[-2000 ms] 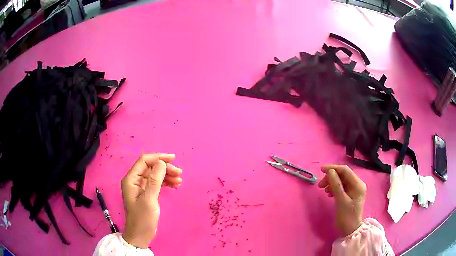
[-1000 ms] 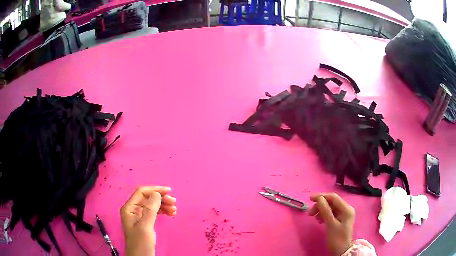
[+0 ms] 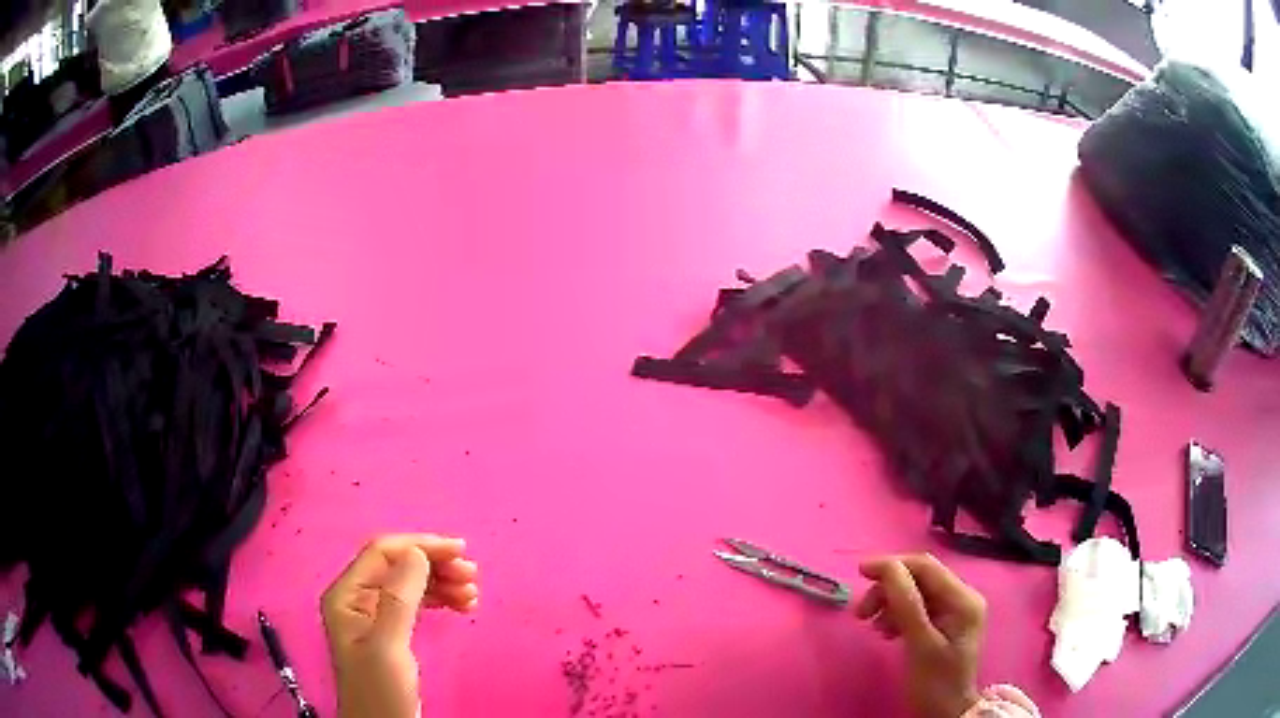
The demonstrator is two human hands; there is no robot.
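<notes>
My left hand [image 3: 386, 610] is at the lower left, loosely curled with its thumb against the fingers and nothing visible in it. My right hand [image 3: 922, 617] is at the lower right, also curled, with nothing visible in it. Silvery thread snips [image 3: 786, 574] lie on the pink table, their rear end right beside my right fingertips; I cannot tell whether they touch. A dense heap of black straps [image 3: 134, 435] lies at the left. A looser heap of black straps [image 3: 927, 379] lies at the right.
Dark trimmings [image 3: 607, 671] are scattered between my hands. A pen [image 3: 281, 662] lies beside my left hand. White crumpled cloth [image 3: 1092, 610], a phone [image 3: 1206, 502], a brownish cylinder [image 3: 1223, 320] and a black plastic bag [image 3: 1186, 183] are at the right. Blue stools [image 3: 702, 39] stand beyond the pink tabletop [image 3: 491, 211].
The view has tilted up, so the table's contents sit lower in the picture and the blue stools now show. My hands keep nearly the same pose and place beside the snips.
</notes>
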